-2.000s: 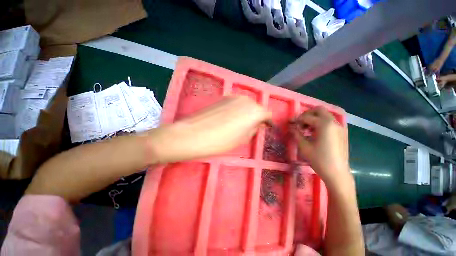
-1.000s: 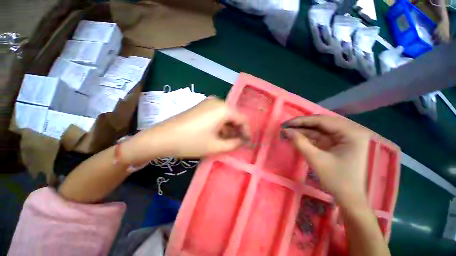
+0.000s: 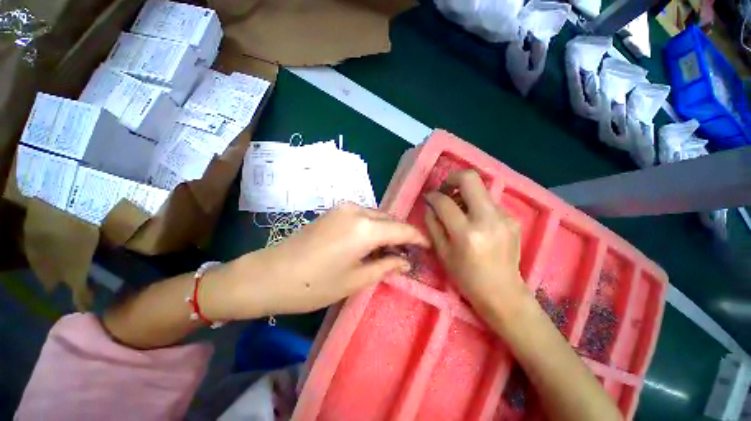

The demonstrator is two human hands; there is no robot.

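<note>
The pink-red foam tray [image 3: 430, 306] lies tilted in front of me, with rectangular pockets. Dark piles of tiny metal parts [image 3: 599, 329] lie in pockets on its right side. My left hand [image 3: 317, 263] is at the tray's left edge, thumb and fingers closed around small dark parts [image 3: 409, 261] at the upper-left pocket. My right hand [image 3: 478, 238] is over the same pocket, fingertips bent down at its upper end. It seems to pinch something tiny, but the fingers hide it.
Printed cards [image 3: 306, 177] and tangled string loops [image 3: 284, 228] lie left of the tray. An open brown carton [image 3: 216, 177] holds white boxes [image 3: 62, 130]. A grey metal post [image 3: 667, 187] crosses at right. Bagged products [image 3: 619, 99] and a blue bin [image 3: 705, 86] are on the far side.
The view has shifted, with the tray lower and further right. My right hand has moved left from the middle pockets to the upper-left pocket. My left hand stays near that pocket's lower end.
</note>
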